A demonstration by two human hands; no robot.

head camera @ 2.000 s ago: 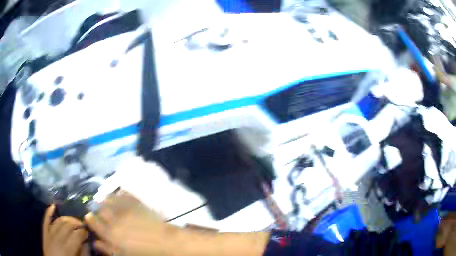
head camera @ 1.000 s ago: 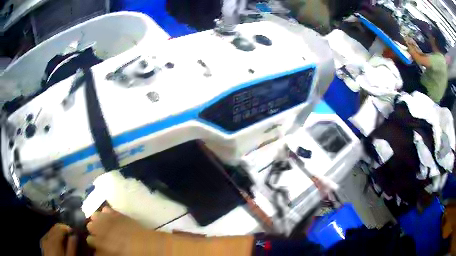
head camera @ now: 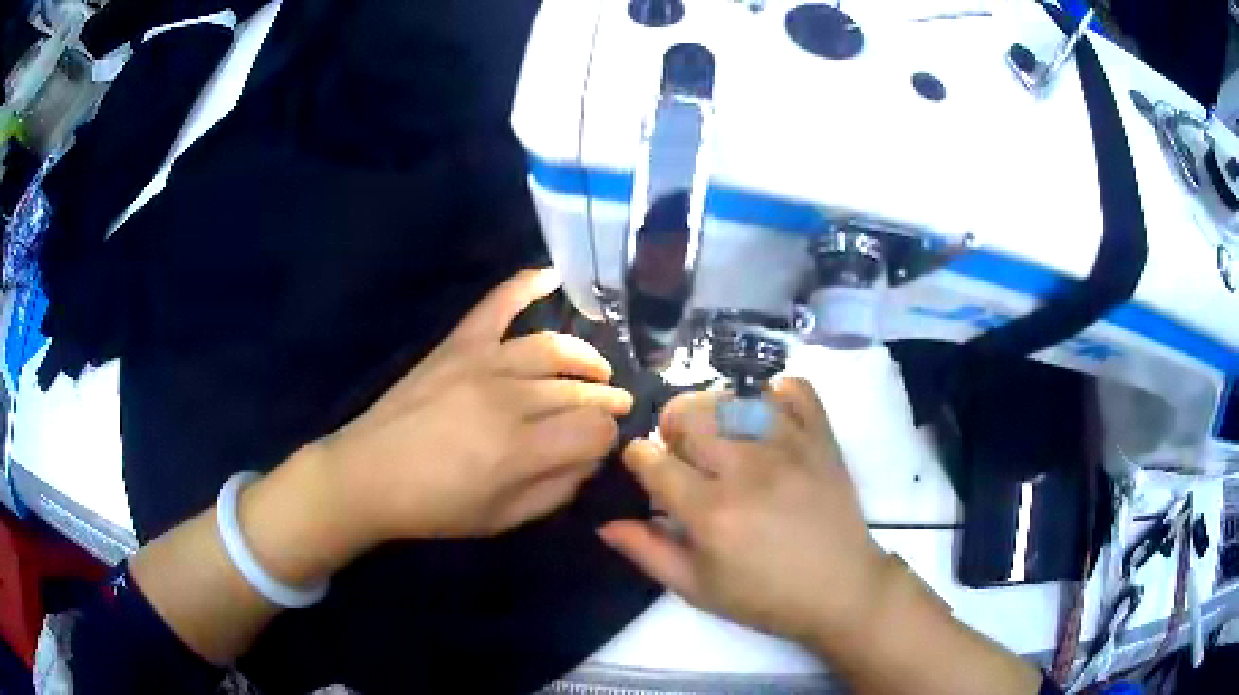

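A large black cloth panel (head camera: 313,272) spreads left of the white sewing machine head (head camera: 802,163) and under my hands. My left hand (head camera: 476,428) lies on it, fingers bent, fingertips just left of the presser foot area. My right hand (head camera: 761,516) is at the cloth's right edge, fingertips close to the left ones, thumb apart and lower. Whether either hand pinches the cloth is hidden. A dark round guide part with a pale knob (head camera: 745,414) stands over my right fingers. The machine head and fingers partly hide the needle.
A long black strip (head camera: 1121,177) hangs over the machine head. A dark flat rectangle (head camera: 1026,509) and black pieces lie under the arm. Metal tools (head camera: 1155,543) are at the right end. A graduated strip (head camera: 693,679) runs along the front edge. Cloth is piled far left.
The view has swung left, bringing the black panel and both hands into fuller view. The machine's screen and the bins at the right are out of the picture. The hands remain close together near the needle end.
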